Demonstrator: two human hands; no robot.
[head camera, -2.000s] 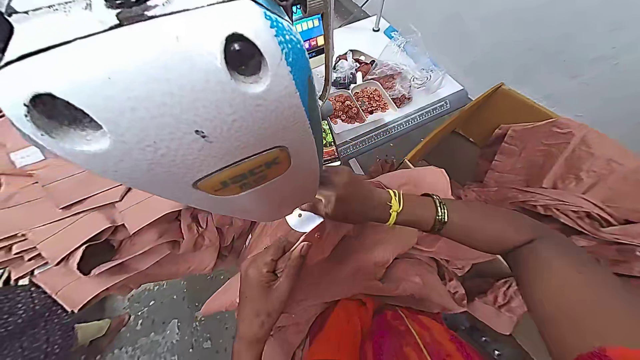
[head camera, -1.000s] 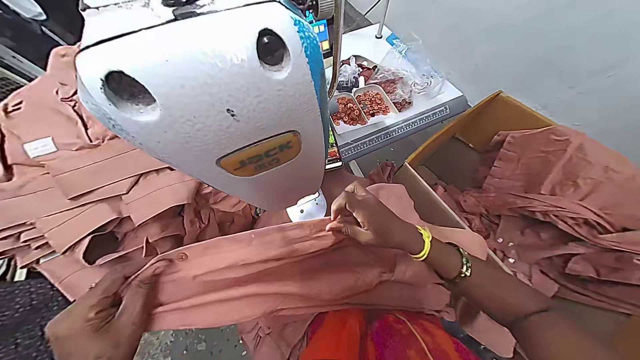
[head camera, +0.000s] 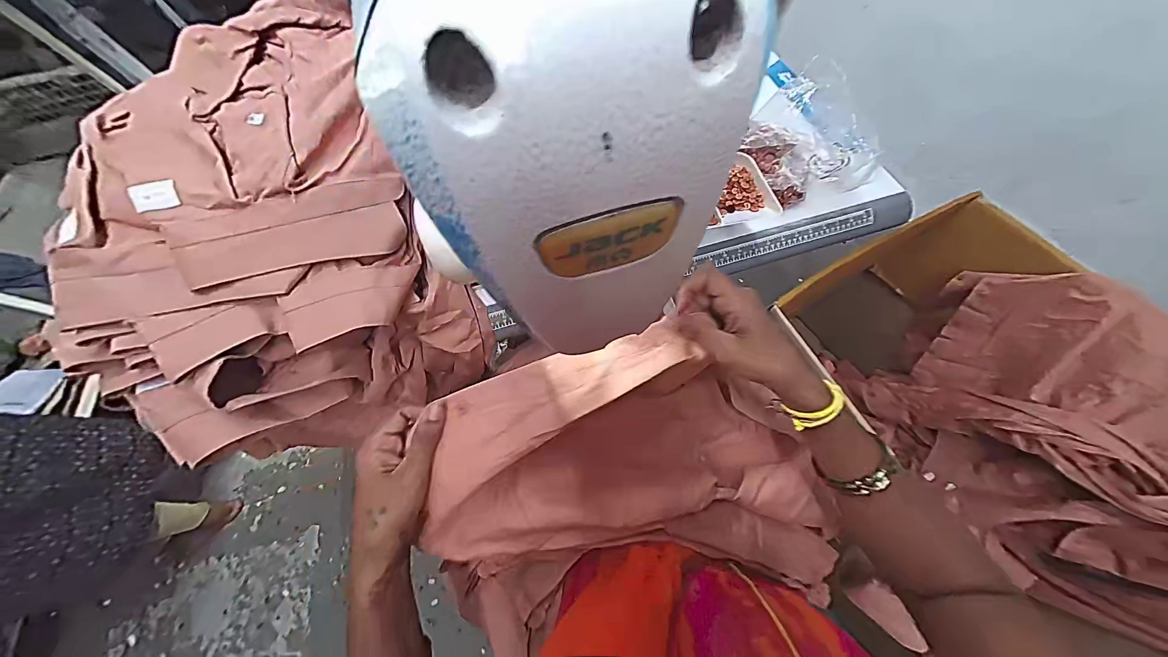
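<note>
A salmon-pink cloth garment (head camera: 584, 456) is stretched between my two hands, below the white head of a Jack sewing machine (head camera: 566, 137). My left hand (head camera: 399, 474) grips its left edge, with thumb and fingers closed on the cloth. My right hand (head camera: 735, 328) pinches the upper right end of the folded band, just right of the machine head's lower tip. The rest of the garment hangs down over my lap. The machine head hides whatever lies behind it, its needle area included.
Stacked pink garments (head camera: 283, 237) lie at the left. A cardboard box (head camera: 1022, 228) with more pink cloth (head camera: 1077, 365) stands at the right. Behind are trays of reddish buttons (head camera: 741, 190), a plastic bag (head camera: 835, 119) and a ruler strip (head camera: 794, 233). Another person's foot (head camera: 222, 514) shows at lower left.
My left hand has moved from the lower left in toward the machine, still holding cloth. My right hand still pinches the garment beside the machine head. The view has shifted, showing more of the left stack.
</note>
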